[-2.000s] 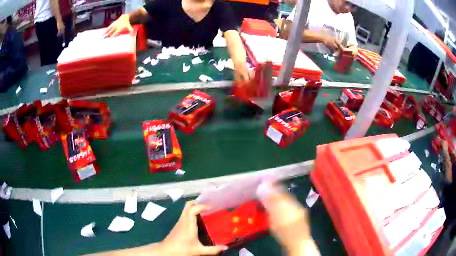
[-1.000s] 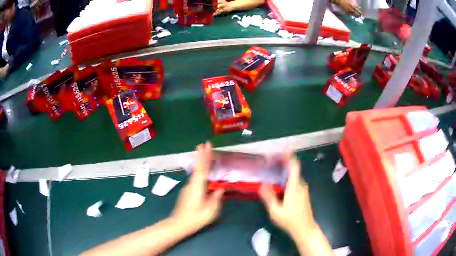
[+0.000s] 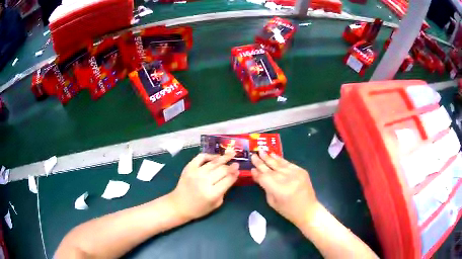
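A red and black retail carton (image 3: 268,142) lies on the near green surface against the conveyor edge rail, its printed lid down over the top. My left hand (image 3: 207,183) rests with its fingertips on the left and middle of the lid. My right hand (image 3: 283,184) presses its fingertips on the right part. Both hands touch the carton; whether the thumbs grip its near side is hidden under the palms.
The pale edge rail (image 3: 213,129) crosses beyond the carton. Several red cartons (image 3: 259,73) lie on the belt. Stacked red trays (image 3: 385,152) with white items stand at right under a slanting post (image 3: 402,40). White scraps (image 3: 116,189) litter the near surface.
The raised pale lid has come down over the red interior, and the printed top now shows. The right hand has moved from the lid's edge onto the top. The view has shifted.
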